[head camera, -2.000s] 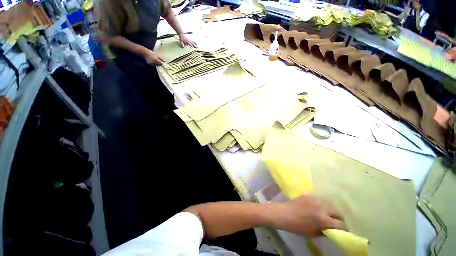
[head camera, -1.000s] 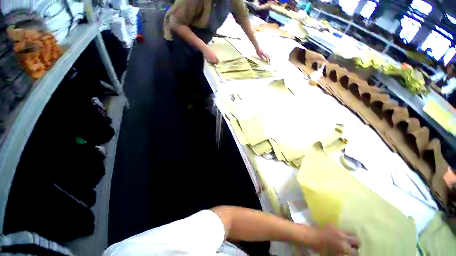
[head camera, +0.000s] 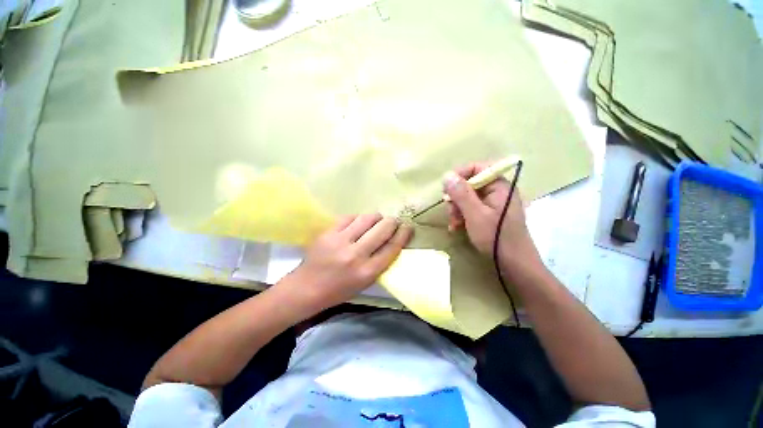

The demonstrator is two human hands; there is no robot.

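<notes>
A large olive panel (head camera: 318,109) lies on the table, its near edge folded to show the bright yellow reverse (head camera: 266,205). My left hand (head camera: 355,251) presses on the panel near the front edge, fingertips pinching it by a small pale cluster (head camera: 407,214). My right hand (head camera: 485,209) holds a pale yellow pen tool (head camera: 494,173) with a thin tip pointing left at the cluster. A dark cord runs from the pen's rear end down past my wrist. The detail at the tip is too small to make out.
Stacked olive panels lie at left (head camera: 50,150) and upper right (head camera: 686,67). On the right are a dark rod tool with a block end (head camera: 627,217), a slim black tool (head camera: 650,288) and a blue tray (head camera: 671,242) of small grey pieces. A tape roll (head camera: 261,10) is at the top.
The view has swung from along the table and aisle to straight down. My right hand has come into view holding the pen. My left hand is now at the pen's tip.
</notes>
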